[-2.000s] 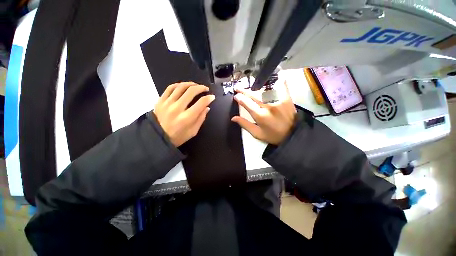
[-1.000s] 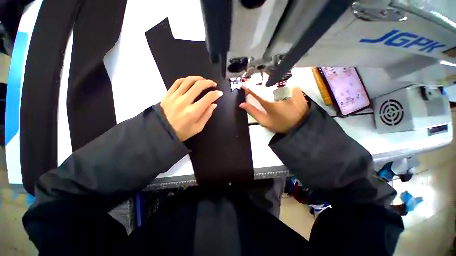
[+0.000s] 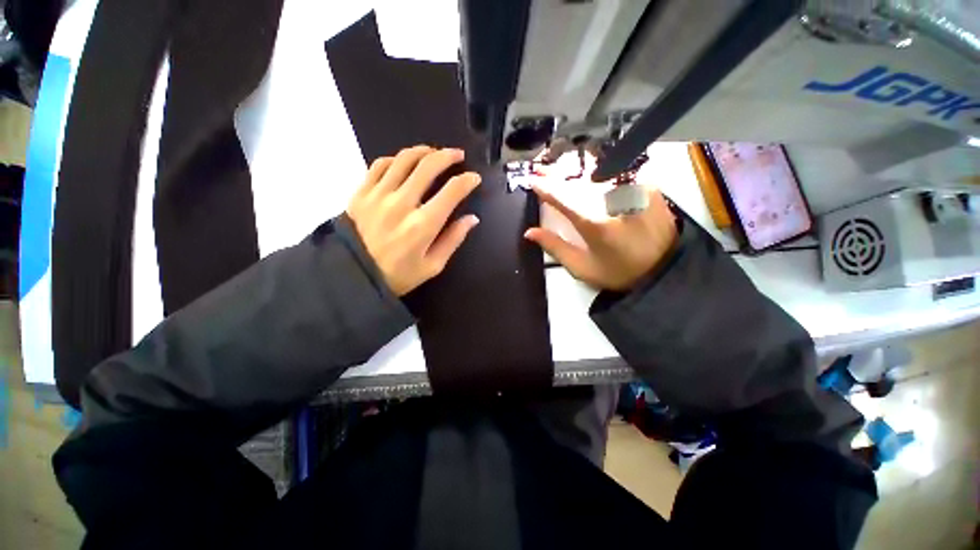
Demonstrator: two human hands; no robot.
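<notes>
A long dark fabric panel (image 3: 489, 295) runs under the sewing machine head (image 3: 688, 81) and over the table's front edge. Its notched far end lies flat left of the machine. My left hand (image 3: 414, 215) lies on the panel with fingers spread, left of the presser foot (image 3: 520, 172). My right hand (image 3: 618, 245) is at the panel's right edge, thumb and index fingertips on or beside the edge, just below the foot. The index fingertip is close to the foot. The needle is hard to make out in the glare.
More dark fabric pieces (image 3: 206, 161) lie at left, near a blue strip (image 3: 39, 183). A lit smartphone (image 3: 758, 193) and an orange-yellow strip (image 3: 711, 185) lie right of the needle. A white block with a round vent (image 3: 859, 246) stands farther right. Blue scraps (image 3: 887, 438) are on the floor.
The panel's notched end has moved farther up and away. The machine and table have shifted right in view. My right hand has opened its fingers somewhat and sits slightly farther from the foot.
</notes>
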